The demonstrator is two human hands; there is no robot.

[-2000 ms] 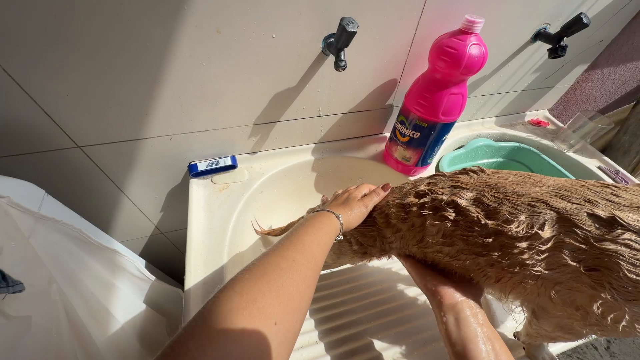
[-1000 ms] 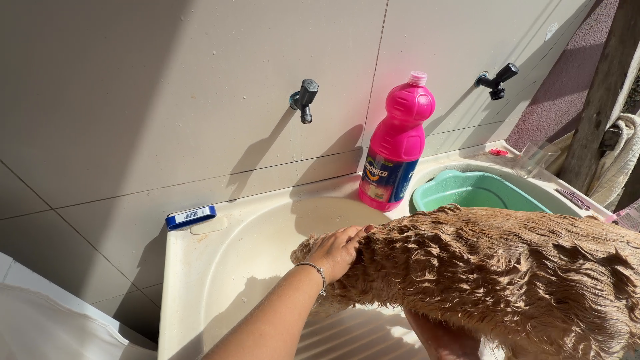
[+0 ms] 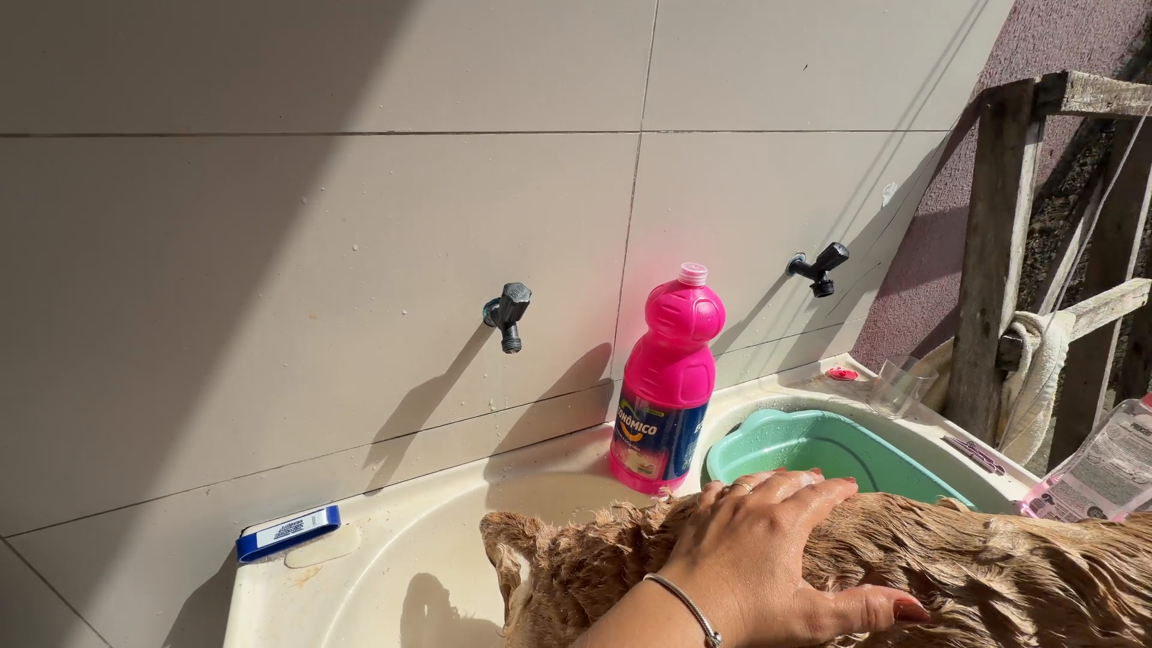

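Observation:
A wet animal with matted light-brown fur (image 3: pixel 999 562) stands in or over a cream laundry sink (image 3: pixel 396 549); its ear shows at the left end, and its face and legs are out of view. My left hand (image 3: pixel 765 549), with a bracelet at the wrist, lies spread on the fur of its back, thumb apart from the fingers. My right hand is not visible. Just beyond the animal stands a bright pink plastic bottle (image 3: pixel 670 378) with a dark label. Right of the bottle, a mint-green plastic basin (image 3: pixel 810 441) sits in the second bowl.
Two black taps (image 3: pixel 509 315) (image 3: pixel 819 268) stick out from the tiled wall. A blue-and-white object (image 3: pixel 288 533) lies on the sink's left rim. At right are a clear cup (image 3: pixel 903 385), purple clothespins (image 3: pixel 975 454), a clear pink-edged package (image 3: pixel 1098 463) and a wooden frame (image 3: pixel 994 261) with cloth.
My left hand has moved right along the animal's back, away from its head end. My right hand, earlier under the animal, has left the view. The view has tilted up.

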